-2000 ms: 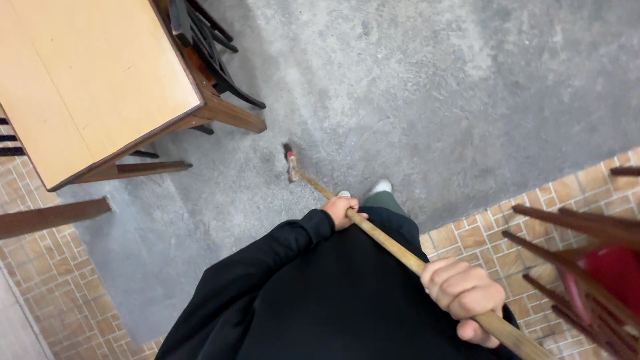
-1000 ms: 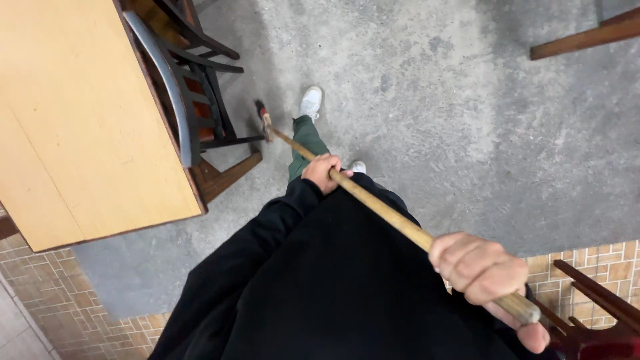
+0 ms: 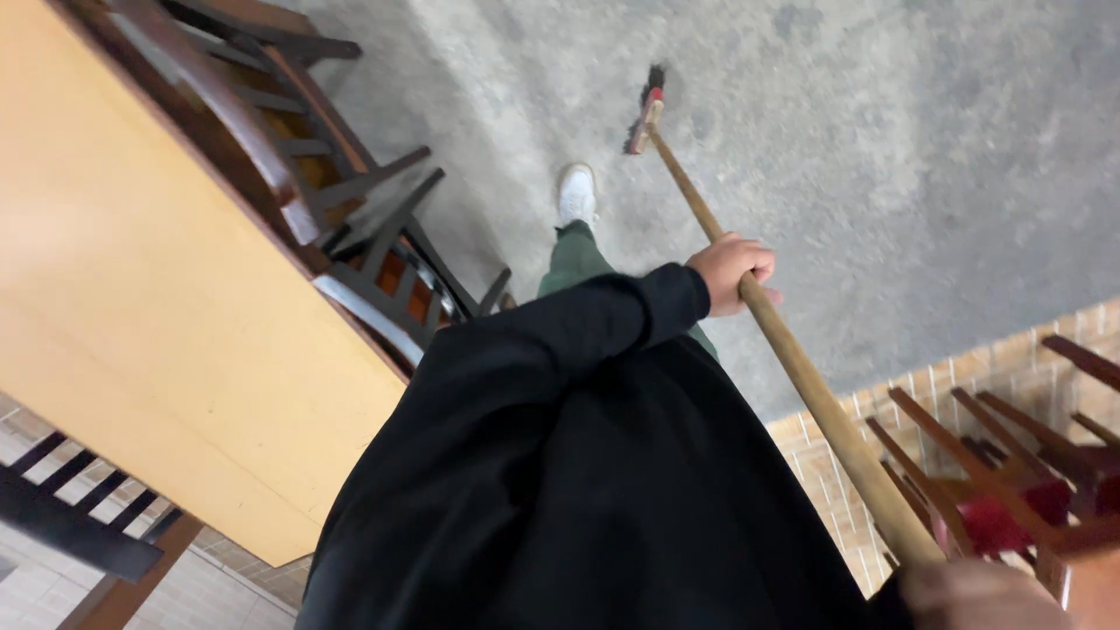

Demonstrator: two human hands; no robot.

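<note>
A push broom with a long wooden handle runs from the lower right up to its head, whose dark bristles are on the grey concrete floor. Around the middle of the handle, my left hand is closed, with the black sleeve reaching it from the left. My right hand is at the handle's upper end, at the bottom right edge of the view; it is blurred and partly cut off, with its fingers around the wood.
A light wooden table fills the left side, with dark wooden chairs along its edge. Another black chair is at the lower left. Wooden chairs with red seats stand on tiles at the lower right. One white shoe is on the concrete.
The broom head has moved away from the chair legs beside the table, out over the concrete. Both hands have kept hold of the handle. The view has shifted and turned.
</note>
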